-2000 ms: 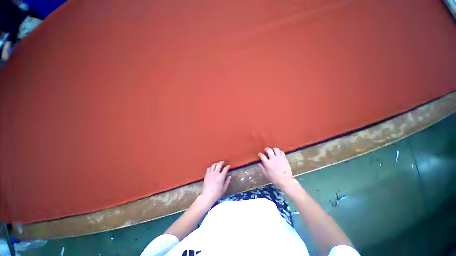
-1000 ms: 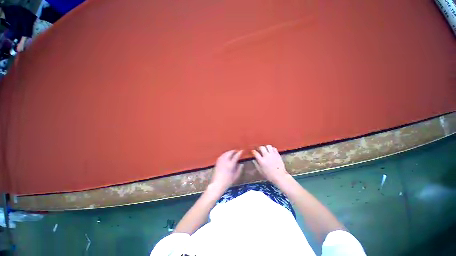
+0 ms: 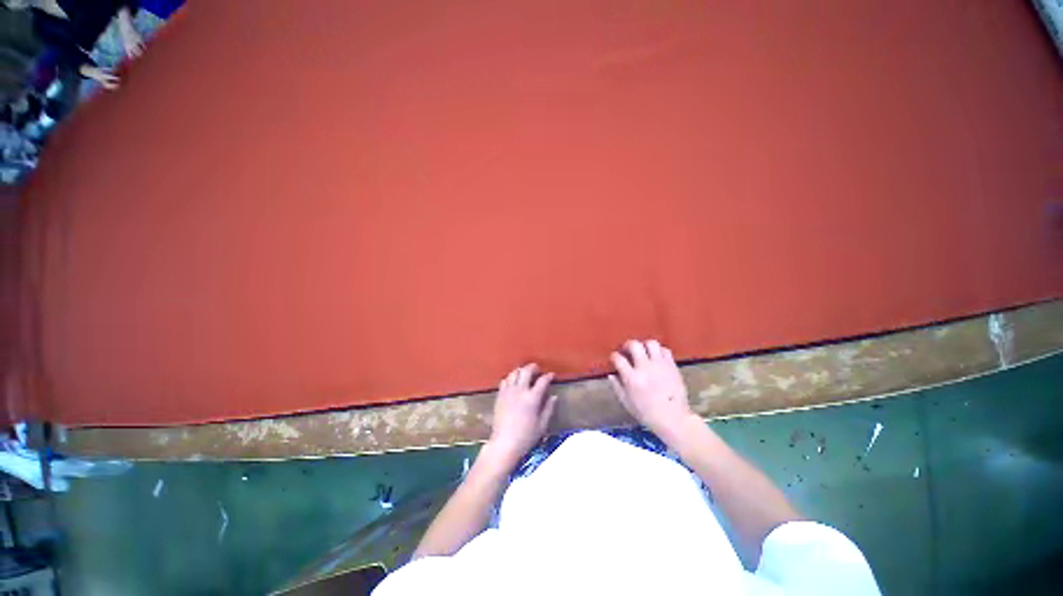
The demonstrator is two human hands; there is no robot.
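A wide rust-orange fabric ply (image 3: 525, 198) covers most of the table, smooth with faint creases near my hands. A thin dark line runs along its near edge. My left hand (image 3: 523, 405) rests at this edge, fingertips on the cloth border. My right hand (image 3: 652, 384) is a little to the right, its fingertips also on the border. The fingers of both hands are bent; whether they pinch the cloth is too small to tell.
The worn brown table rim (image 3: 350, 430) runs below the cloth. A person's hands (image 3: 111, 68) show at the far left. A white printed roll (image 3: 1051, 18) is at the top right corner. A cardboard box (image 3: 338, 580) stands on the green floor (image 3: 863, 489).
The view has shifted left along the table. My hands came close together at the edge, then moved apart again. The other person's hands and the cardboard box have come into view.
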